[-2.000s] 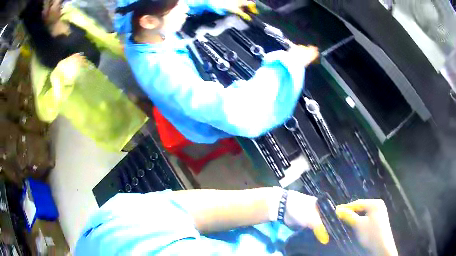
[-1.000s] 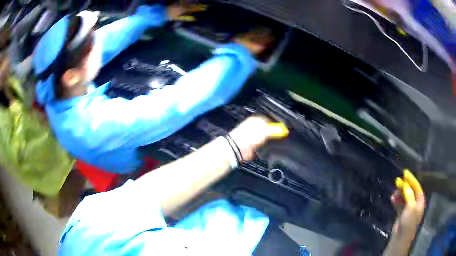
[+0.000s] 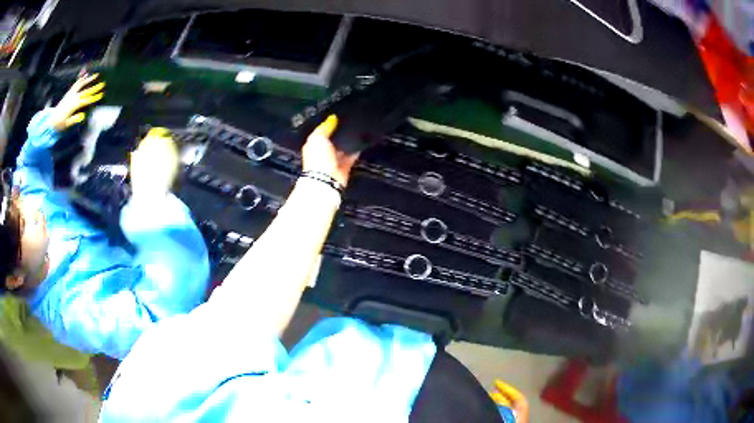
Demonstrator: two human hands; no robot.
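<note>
My left hand (image 3: 326,159), with a yellow finger cot, reaches over the middle of the bench and grips the lower edge of a dark panel (image 3: 376,103). The panel is tilted up to the right, with a row of small pale rectangles along its upper left edge; my fingers behind it are hidden. My right hand (image 3: 514,401) is low at the bottom edge, small and partly cut off; its yellow fingertips show, its grip is unclear. Long black panels with chrome rings (image 3: 463,277) lie in columns on the dark bench.
Grey-rimmed black trays (image 3: 335,62) stand along the far side, with another tray (image 3: 659,149) at the right. A pale strip (image 3: 496,142) lies behind the panels. A person in blue (image 3: 107,285) works at the left, arms over the bench. A red stool (image 3: 570,392) is at the lower right.
The view has swung right along the bench. My left hand has moved to the far side and now has a panel raised in it. My right hand has dropped from the bench to the lower edge.
</note>
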